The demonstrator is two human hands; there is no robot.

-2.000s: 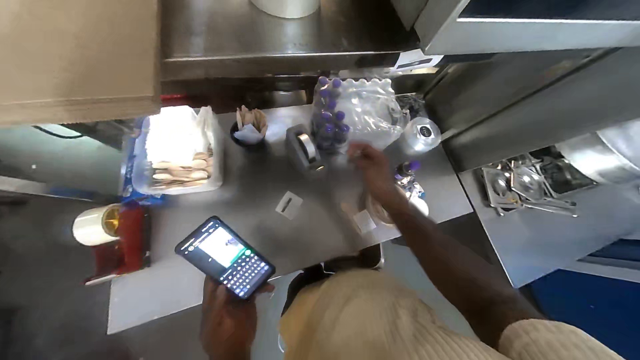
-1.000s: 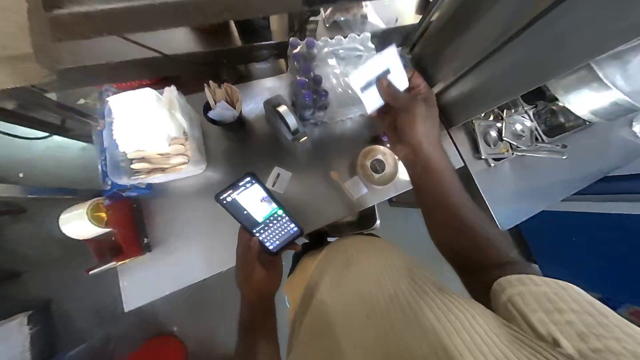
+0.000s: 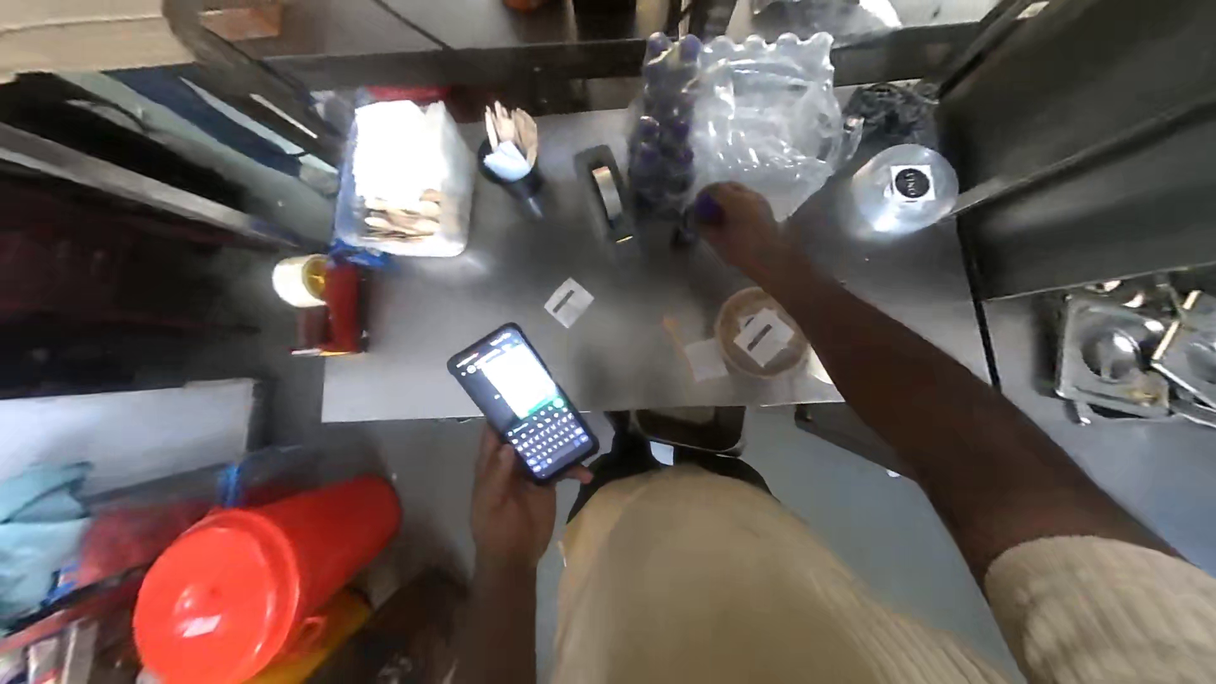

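My left hand [image 3: 518, 508] holds a smartphone [image 3: 522, 404] over the front edge of the steel table [image 3: 427, 380]; its screen shows a keyboard. My right hand [image 3: 736, 223] has its fingers closed around the purple cap of a small bottle [image 3: 686, 231]. Just behind stand several purple-capped bottles [image 3: 662, 142] beside clear plastic packaging [image 3: 769, 114]. Below my right forearm sits a round brown container [image 3: 731, 313] with a white slip [image 3: 764, 336] on top. A wooden spoon or stick [image 3: 674, 332] and a white paper [image 3: 706, 360] lie left of it. Another slip [image 3: 568, 302] lies mid-table.
A plastic tub [image 3: 456, 214] of napkins and wooden cutlery stands at the back left, near a black cup [image 3: 518, 180] of wooden sticks and a tape dispenser [image 3: 608, 195]. A clear container [image 3: 907, 190] is at right, a red dispenser [image 3: 345, 309] at left, a red bin [image 3: 223, 594] below.
One second ago my right hand held up a white slip; now it is at a purple-capped bottle, and a slip lies on the round container. My left hand still holds the phone.
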